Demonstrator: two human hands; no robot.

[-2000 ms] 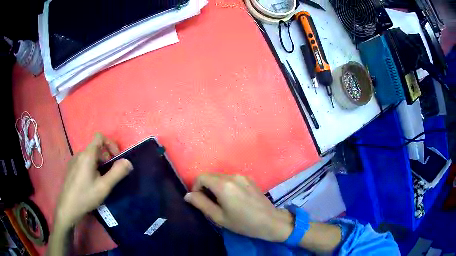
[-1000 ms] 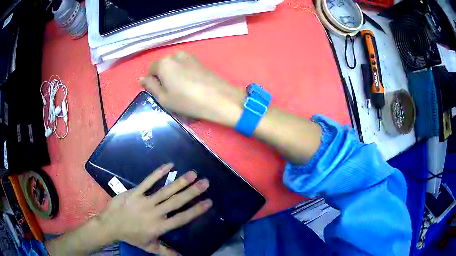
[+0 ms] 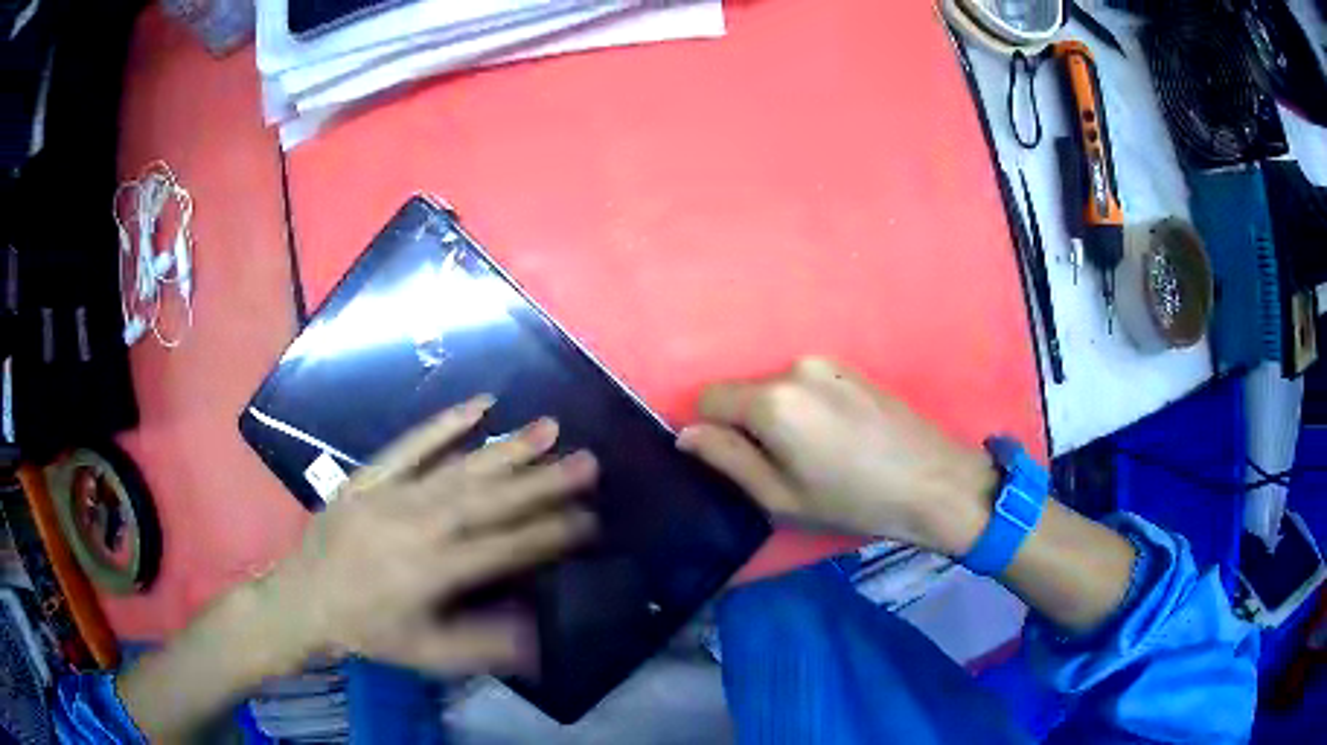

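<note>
The tablet (image 3: 582, 393) is a glossy black slab with a white sticker, lying aslant on the red-pink mat (image 3: 815, 204) with its lower corner past the mat's near edge. A bright reflection lies across its upper part. My left hand (image 3: 437, 546) is spread over the tablet's lower left part, fingers apart and slightly blurred, and covers much of a second sticker. My right hand (image 3: 822, 444) is at the tablet's right edge, its fingers curled and thumb tip at the edge. Whether something is between those fingertips cannot be seen.
White papers (image 3: 495, 51) lie at the top left. White earphones (image 3: 156, 255) and a tape roll (image 3: 105, 517) are at the left. At the right are an orange and black screwdriver (image 3: 1089, 138), a round container (image 3: 1169, 284), a thin dark rod (image 3: 1041, 277) and blue bins (image 3: 1179, 510).
My right hand has moved from the tablet's top corner down along its right edge. My left hand stays over the tablet. The view has shifted, so the tablet appears slightly higher.
</note>
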